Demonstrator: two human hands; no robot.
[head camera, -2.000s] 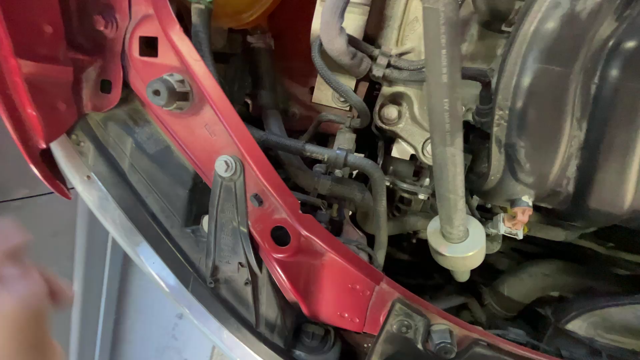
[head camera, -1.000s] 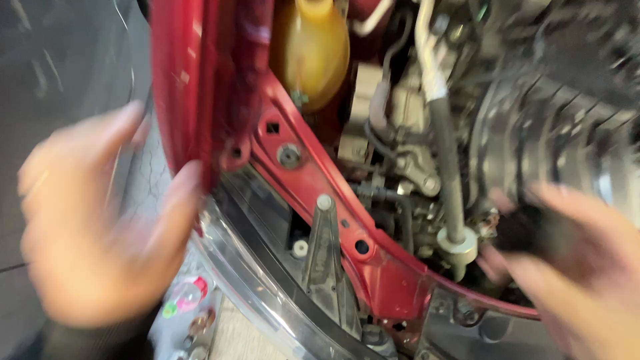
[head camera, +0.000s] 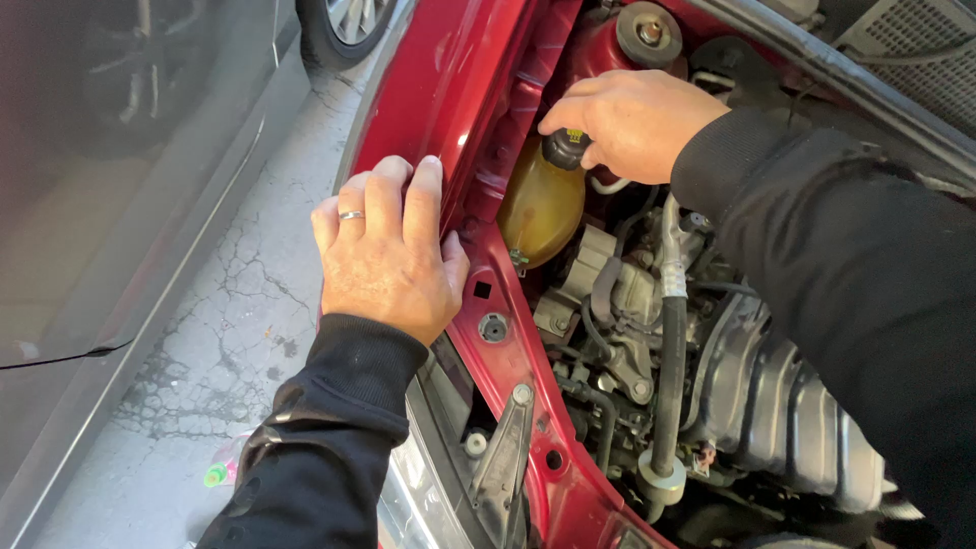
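Note:
My right hand (head camera: 637, 122) has its fingers around the black cap (head camera: 566, 148) at the neck of a yellowed plastic coolant reservoir (head camera: 543, 202). Printed marks show on top of the cap. My left hand (head camera: 389, 244), with a ring on one finger, rests on the edge of the red fender (head camera: 427, 91) and holds nothing. Whether the cap is seated on the neck or threaded cannot be told. My right palm is hidden from view.
A ribbed black intake manifold (head camera: 778, 404) and a hose (head camera: 671, 366) lie below my right arm. The headlight (head camera: 415, 488) is near my left sleeve. A grey car (head camera: 130, 198) stands at the left; a bottle with a green cap (head camera: 216, 474) is on the cracked floor.
My right hand, a dark object in it a second ago, has moved from beside the manifold up to the reservoir neck. My left hand has come onto the fender. The view has shifted.

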